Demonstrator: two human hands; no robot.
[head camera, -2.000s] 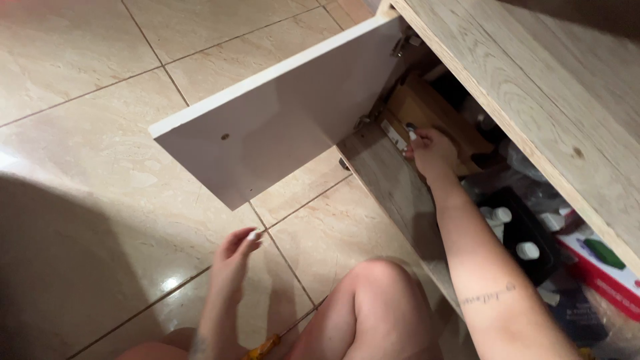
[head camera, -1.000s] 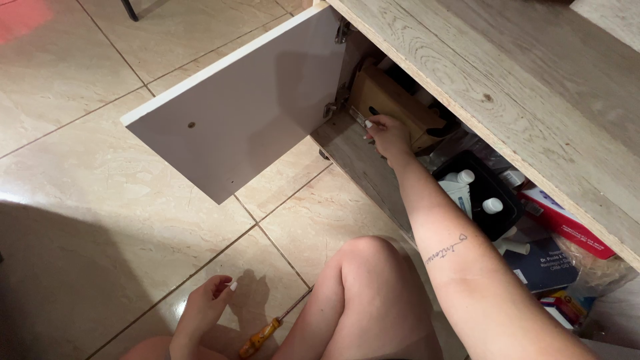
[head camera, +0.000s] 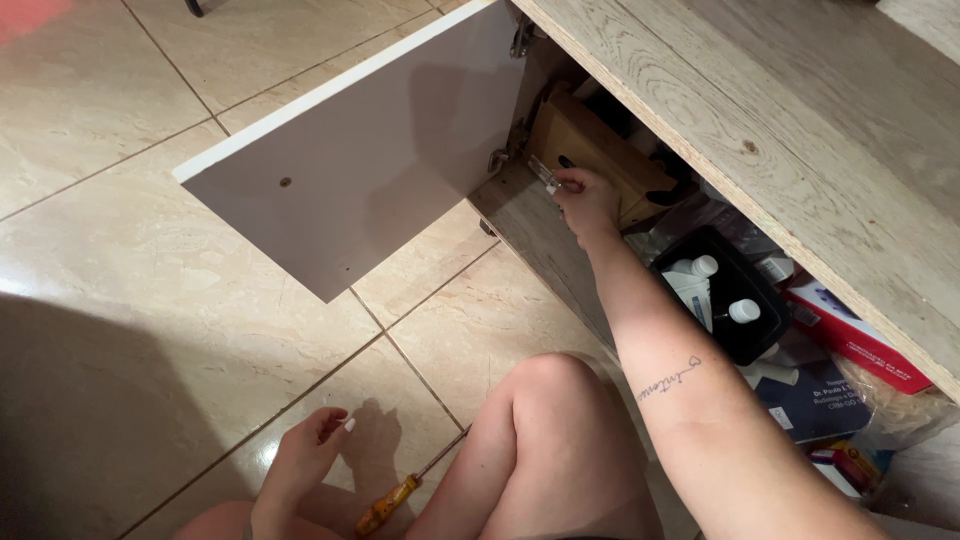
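Observation:
My right hand (head camera: 589, 204) reaches into the open cabinet, its fingers closed on a small metallic piece (head camera: 545, 174) whose exact kind I cannot tell. The piece is just above the wooden cabinet floor (head camera: 525, 217), beside a cardboard box (head camera: 592, 142). Over the tiled floor, my left hand (head camera: 311, 450) is half curled and holds nothing that I can see. A screwdriver with a yellow handle (head camera: 387, 507) lies on the tiles between that hand and my bent knee. The white cabinet door (head camera: 375, 157) stands open on metal hinges (head camera: 519, 36).
Right of my forearm, a black plastic bin (head camera: 731, 319) holds white-capped bottles and a tube. A red box (head camera: 855, 330), a dark blue printed folder or bag (head camera: 810, 397) and clear plastic bags crowd the cabinet. The wood-grain cabinet top (head camera: 750, 135) overhangs them.
The view has shifted, bringing more of the cabinet's contents into sight. My right hand stays near the cardboard box. The screwdriver shows more fully than two seconds ago.

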